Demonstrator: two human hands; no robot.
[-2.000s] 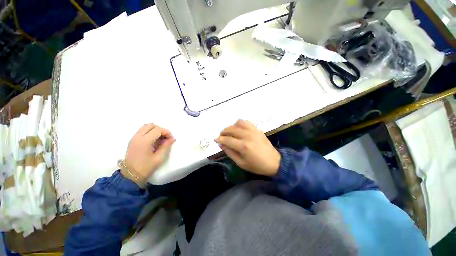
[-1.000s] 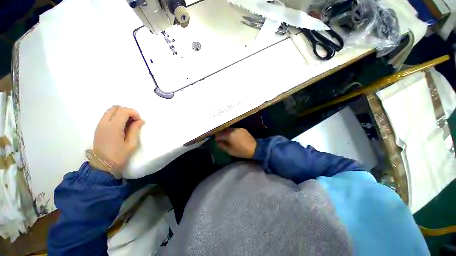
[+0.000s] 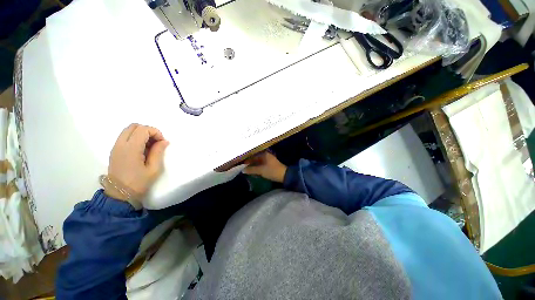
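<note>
A white fabric piece (image 3: 190, 183) seems to lie along the table's curved front edge; its outline is hard to tell from the white table (image 3: 70, 146). My left hand (image 3: 134, 164) rests on the left part of it, thumb and fingertips curled close together; whether they grip cloth does not show. My right hand (image 3: 267, 167) is at the table's front edge, just below the brown rim, with its fingertips at the right end of the white piece; its grip is partly hidden. The sewing machine's head (image 3: 179, 17) is cut off by the top edge, above the bed (image 3: 246, 64).
Black-handled scissors (image 3: 378, 51), a grey metal tool (image 3: 297, 24) and a white scrap strip (image 3: 334, 19) lie right of the bed. A clear plastic bag (image 3: 443, 29) is beyond. White bundles (image 3: 14, 217) are far left. A white fabric stack (image 3: 490, 158) is at right.
The view has shifted, with the machine now further up and left. My right hand has gone from above the table down to its front edge, then slightly left. My left hand keeps its curled pose.
</note>
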